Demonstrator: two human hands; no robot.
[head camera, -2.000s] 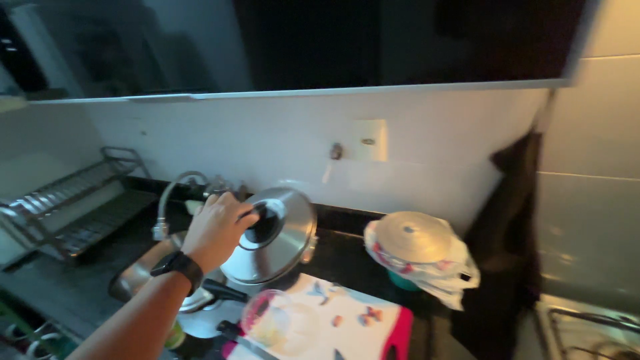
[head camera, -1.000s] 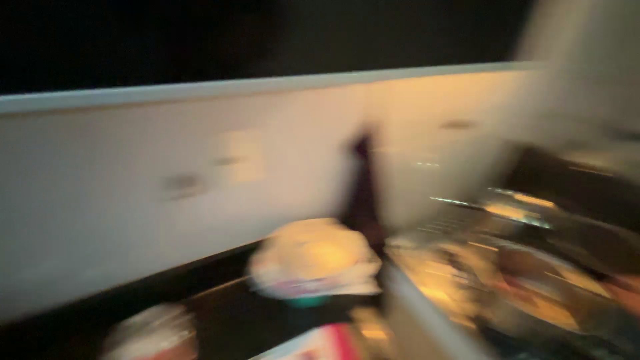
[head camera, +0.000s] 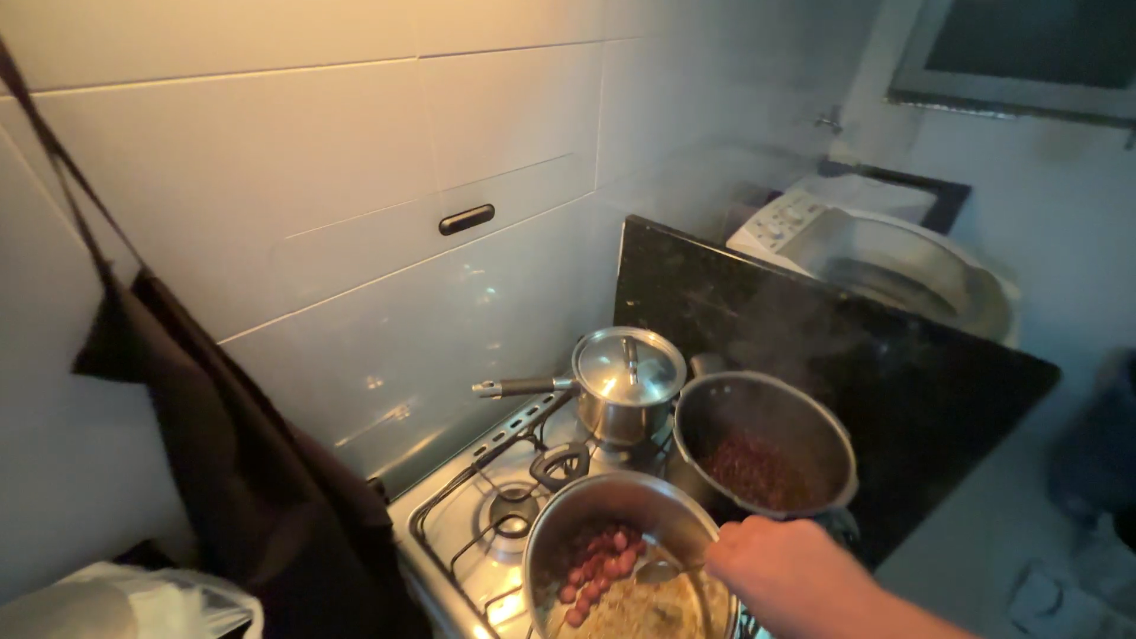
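My right hand (head camera: 754, 555) is closed around the handle of a metal spoon (head camera: 655, 572), above the near steel pot (head camera: 546, 524) on the stove. In this pot reddish sliced pieces (head camera: 596, 568), perhaps sausage, lie beside a pale, grainy food (head camera: 652, 612). A dark pot (head camera: 843, 426) of dark red food, perhaps beans, stands just beyond my hand. Behind the near pot is a lidded steel saucepan (head camera: 621, 417), its handle pointing left. My left hand is out of view.
The gas stove (head camera: 444, 506) has an uncovered burner (head camera: 513, 515) at left. A dark apron-like cloth (head camera: 257, 444) hangs on the left wall, above a pale plastic bag (head camera: 195, 590). A black stone slab (head camera: 754, 311) stands behind the pots, with a top-loading washing machine (head camera: 985, 284) beyond.
The view has swung right from the counter to the stove. Two seconds ago my left hand was on a large pot's lid; now it is out of view and my right hand shows with a spoon.
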